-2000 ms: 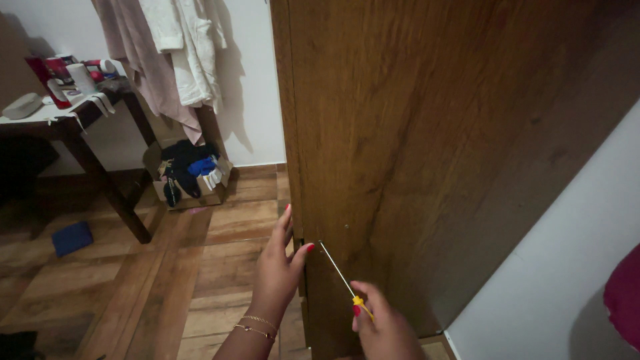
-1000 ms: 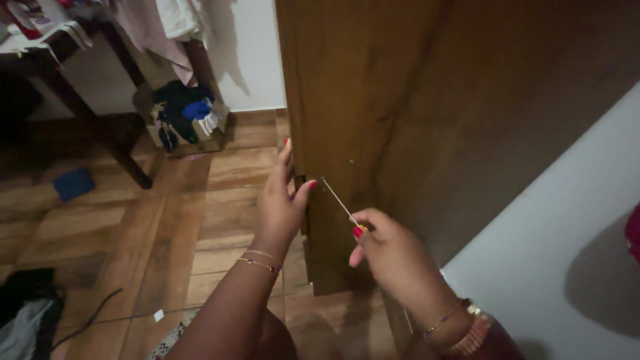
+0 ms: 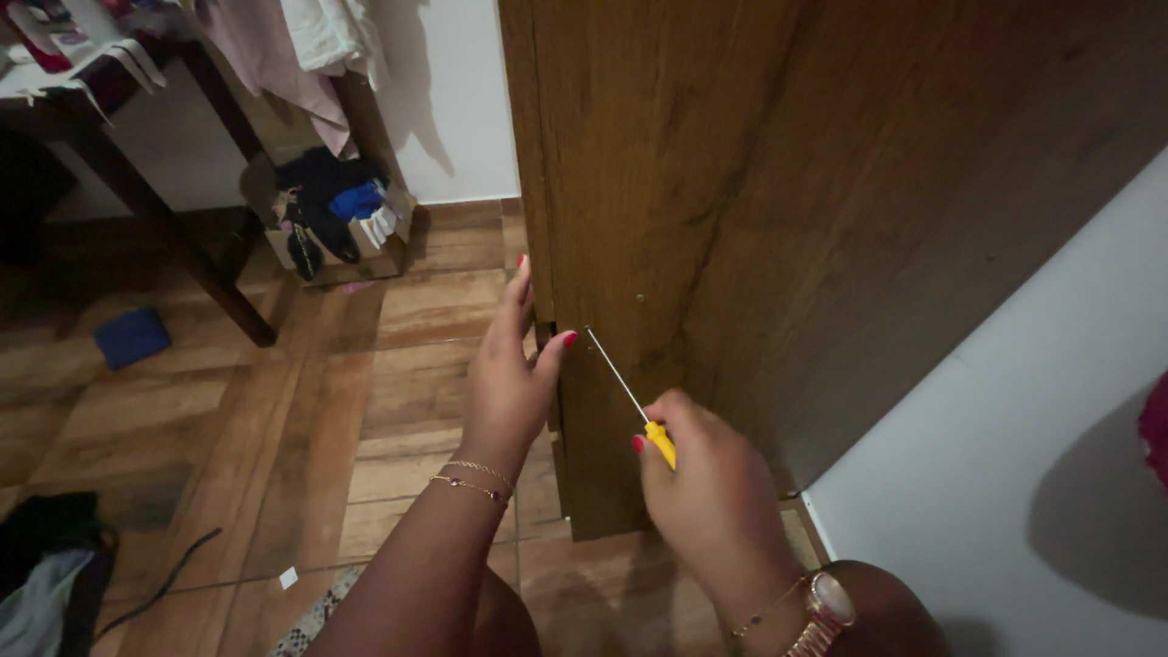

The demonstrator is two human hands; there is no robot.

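Note:
A tall brown wooden furniture panel [image 3: 748,182] fills the middle and right. My right hand [image 3: 707,484] grips the yellow handle of a screwdriver [image 3: 659,442]. The thin metal shaft slants up and left, its tip at a small screw or hole [image 3: 588,328] near the panel's front edge. Another small round fixing or hole [image 3: 641,297] shows above and to the right of the tip. My left hand [image 3: 513,365] rests against the front edge of the furniture, fingers spread along it, thumb on the side panel just left of the tip. It holds no tool.
A white wall [image 3: 1013,438] stands close on the right. Left are a dark-legged table [image 3: 173,228], hanging cloths [image 3: 274,64] and a cardboard box [image 3: 365,265] of clothes. On the tiled floor lie a blue cloth-like item [image 3: 132,338], dark and grey fabric [image 3: 55,566] and a thin dark strip [image 3: 169,579].
The view has tilted downward since the first frame. Both hands stay at the panel's edge, and the screwdriver tip remains at about the same spot. My right hand's grip on the handle has shifted.

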